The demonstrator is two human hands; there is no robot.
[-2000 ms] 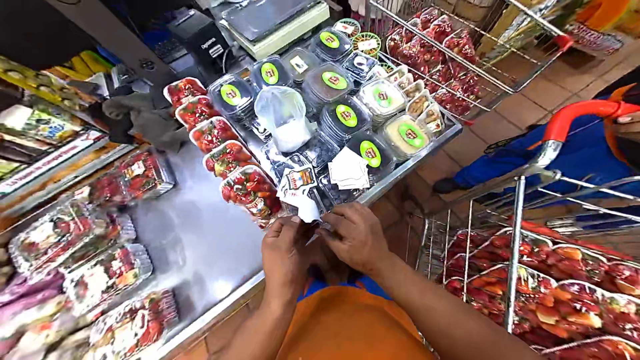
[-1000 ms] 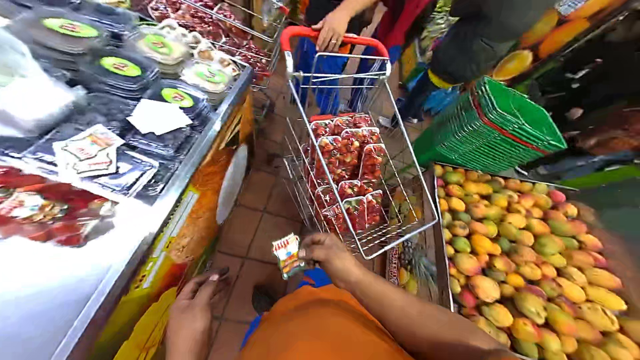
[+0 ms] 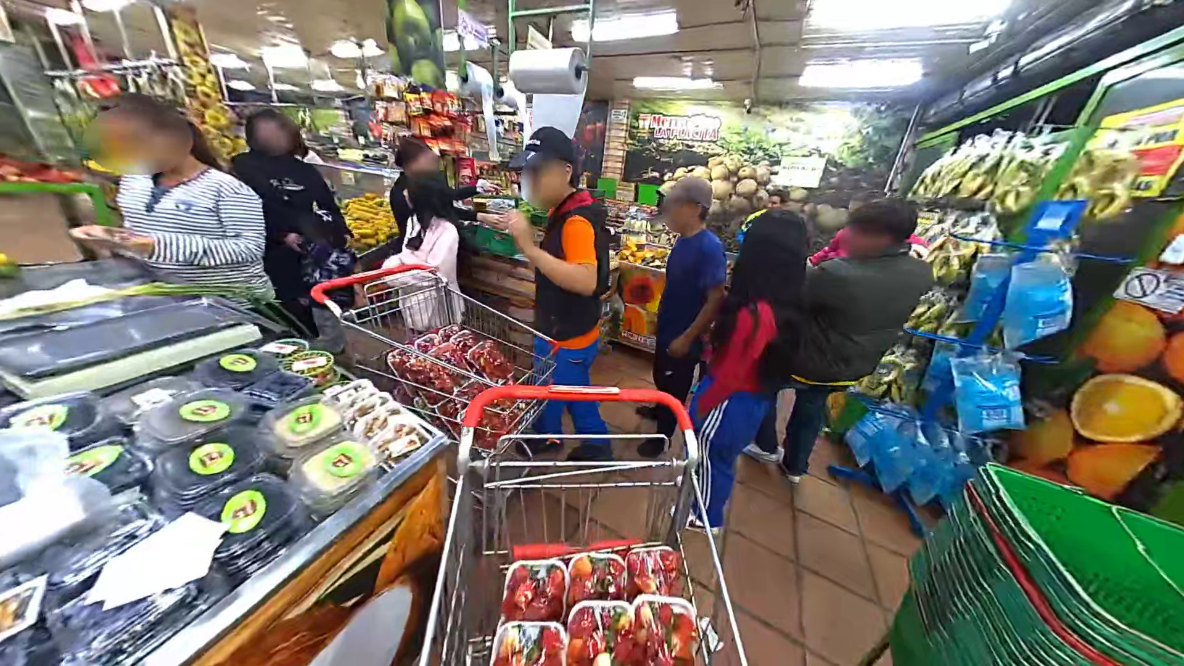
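Note:
Neither my left hand nor my right hand shows in the head view now. Straight ahead at the bottom stands a metal shopping cart with a red handle (image 3: 581, 395). Plastic-wrapped trays of strawberries (image 3: 599, 625) lie in it. On the counter to the left are stacked lidded plastic containers (image 3: 211, 460) with green round labels. White paper sheets (image 3: 157, 561) rest on the dark containers near the counter's edge. A printed card (image 3: 20, 608) is partly in view at the lower left.
A second cart (image 3: 444, 319) holding strawberry trays stands beyond the first. A person in a dark vest (image 3: 566, 250) is beside it, with several people farther back. Stacked green baskets (image 3: 1017, 573) occupy the lower right. A scale (image 3: 129, 342) sits on the counter.
The view has swung up from the counter and floor to the shop ahead. My hands, one holding a small printed packet or card a second ago, have left the view.

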